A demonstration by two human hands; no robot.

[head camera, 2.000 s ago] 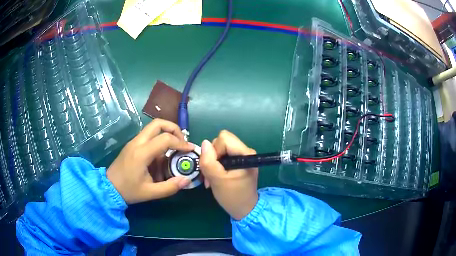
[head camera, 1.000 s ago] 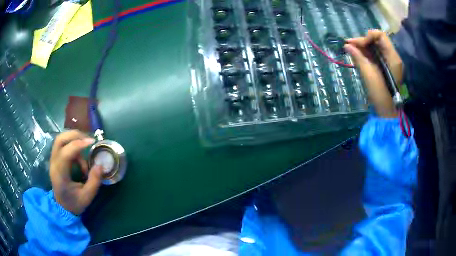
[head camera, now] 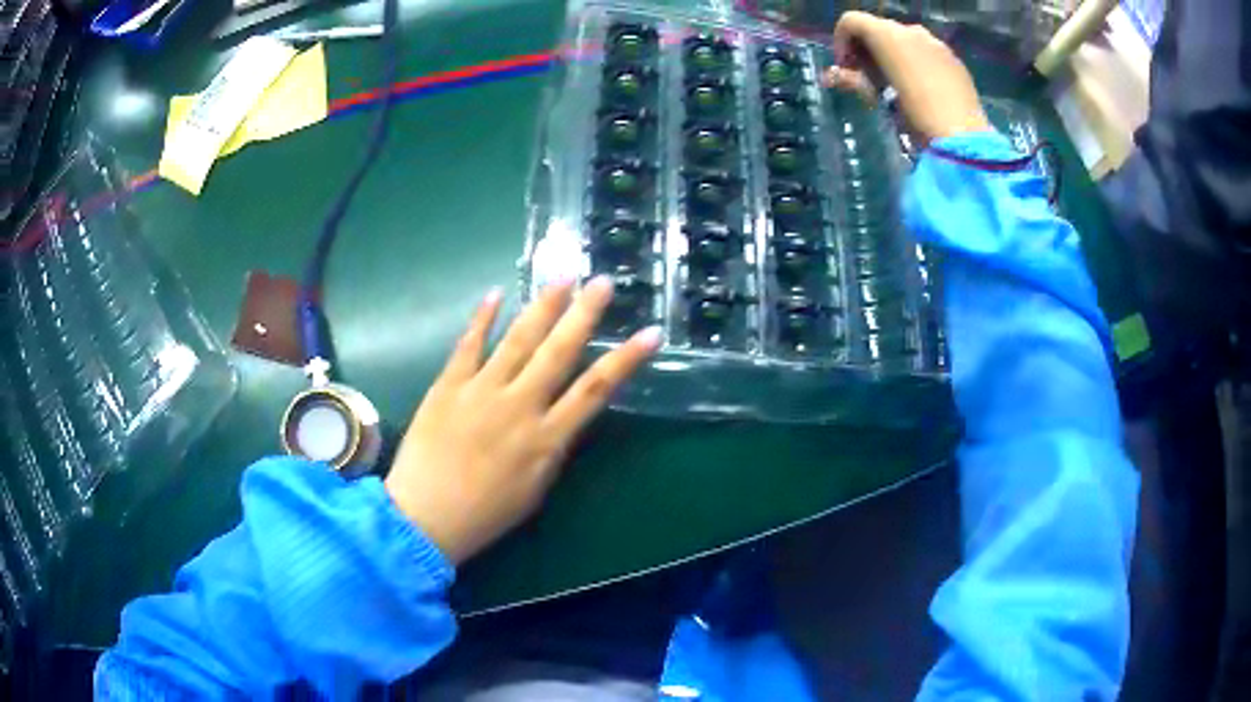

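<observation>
My left hand (head camera: pixel 501 418) is spread open, its fingertips at the near left edge of the loaded clear tray (head camera: pixel 686 359), which holds rows of dark round parts (head camera: pixel 708 192). My right hand (head camera: pixel 916 80) is at the tray's far right side, fingers curled; what it holds is mostly hidden. Thin red and black probe leads (head camera: pixel 1008 162) loop past my right wrist. The round metal fixture (head camera: pixel 324 428) sits left of my left hand with its white centre showing. The blue cable (head camera: pixel 314 329) joins its far side.
A brown square pad (head camera: pixel 275 318) lies beside the cable. A second clear ribbed tray (head camera: pixel 103 370) is at the left. Yellow and white paper slips (head camera: pixel 286 89) lie at the far left. Part of a person in dark clothing (head camera: pixel 1187 206) is at the right edge.
My left hand has let go of the fixture and moved right to the tray. My right hand has moved farther away and slightly left over the tray's far side.
</observation>
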